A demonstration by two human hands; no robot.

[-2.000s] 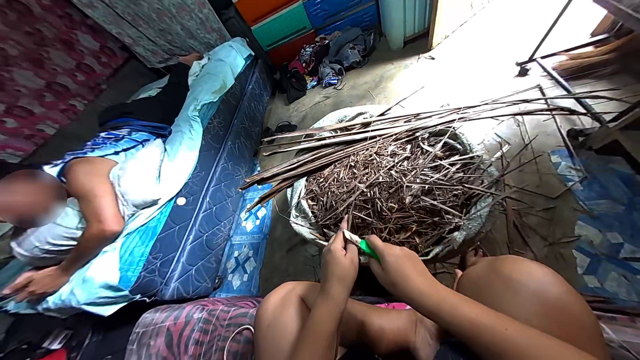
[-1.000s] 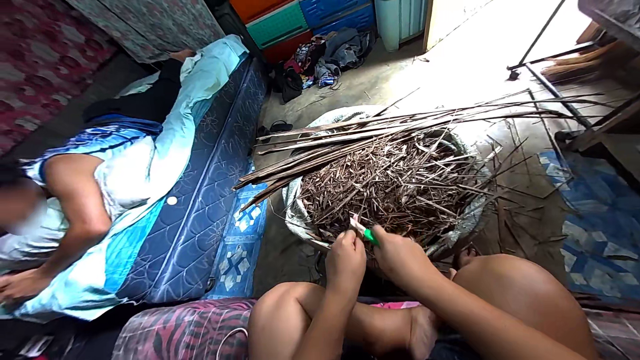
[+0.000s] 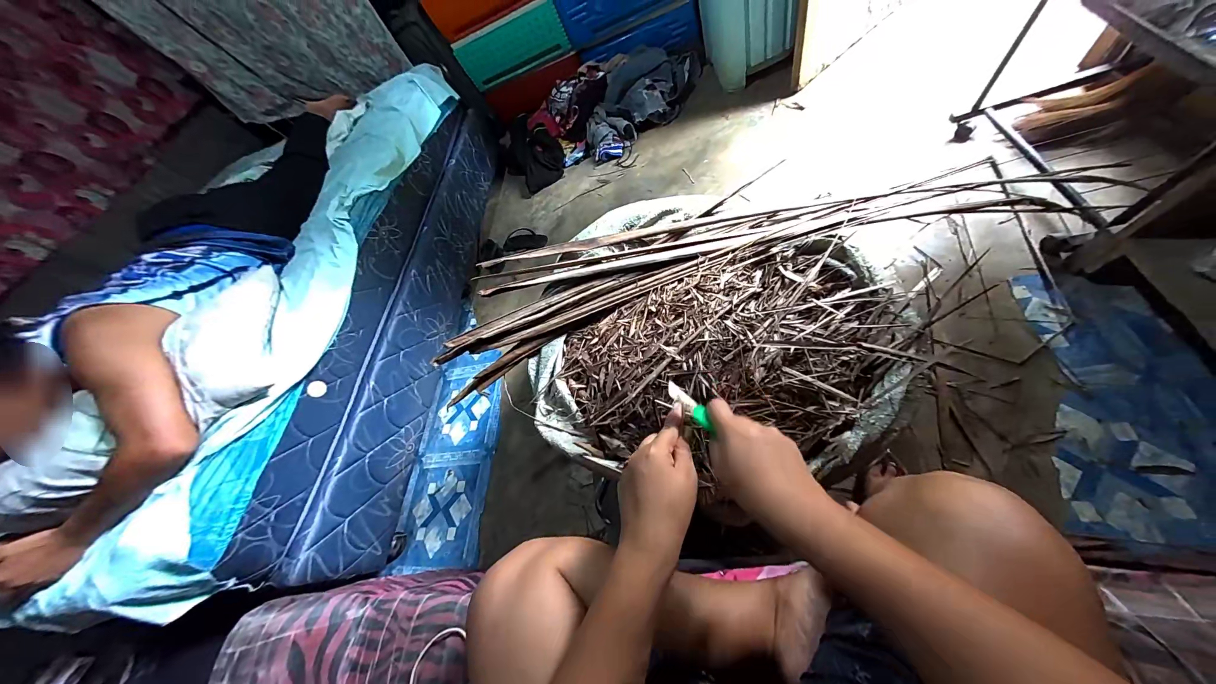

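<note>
My right hand (image 3: pixel 760 456) is closed around the green handle of a small knife (image 3: pixel 701 416), whose pale blade points up and left. Close beside it, my left hand (image 3: pixel 657 480) pinches something small and brown between thumb and finger, probably a piece of dried stalk; most of it is hidden. Both hands are over the near rim of a wide white woven sack (image 3: pixel 560 408) with its top rolled down. Short cut pieces of dry brown plant stalk (image 3: pixel 722 332) fill the sack. A bundle of long dry stalks (image 3: pixel 608 294) lies across its far left side.
On the left, a person (image 3: pixel 133 370) lies on a blue mattress (image 3: pixel 380 380) with a light blue sheet. Clothes (image 3: pixel 608 104) are heaped by coloured plastic drawers (image 3: pixel 518 43). Loose stalks (image 3: pixel 969 399) litter the floor at right, near a metal-legged frame (image 3: pixel 1035 161). My bent knees flank my hands.
My hands stay close together at the sack's near rim. The knife's blade shows more plainly now than in the earliest frame. The view has shifted slightly.
</note>
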